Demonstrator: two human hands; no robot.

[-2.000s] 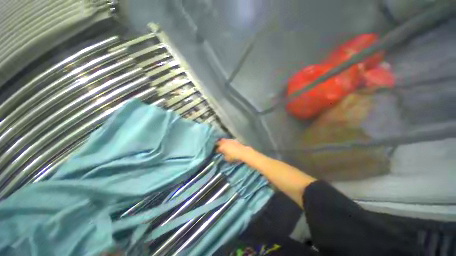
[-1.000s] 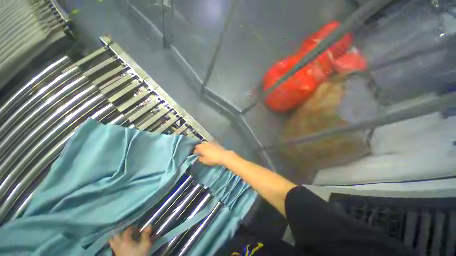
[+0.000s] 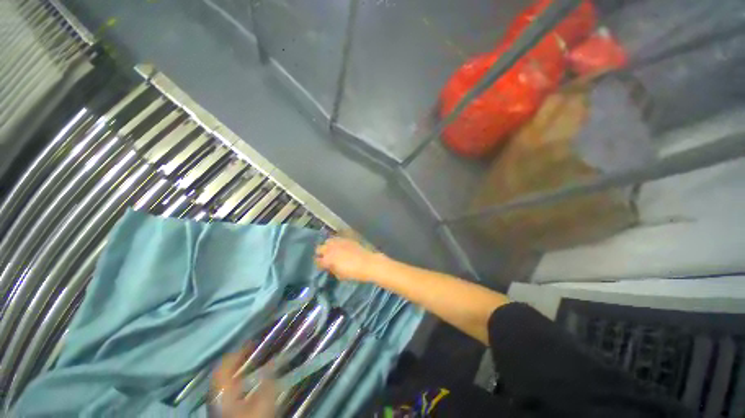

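The blue-green cloth (image 3: 176, 277) lies over the metal tubes (image 3: 49, 220), with narrow folds along its upper edge and gathers near its right end. My right hand (image 3: 343, 258) is closed on the cloth's edge beside the rack end bar (image 3: 253, 163). My left hand (image 3: 241, 390) is low in the picture, blurred, over the tubes and the loose strip of cloth; whether it holds anything cannot be told. Bare tubes show in a gap between two parts of the cloth.
A neighbouring rack (image 3: 33, 73) stands at the upper left. Beyond the end bar are a grey floor (image 3: 196, 65) and a clear partition with grey rails. Behind it lie a red bag (image 3: 498, 90) and a brown shape. A dark grille (image 3: 653, 351) is at the lower right.
My left hand has come into view at the bottom and shifted slightly right. My right hand stays on the cloth's edge. The cloth's upper part lies flatter, and the view has shifted.
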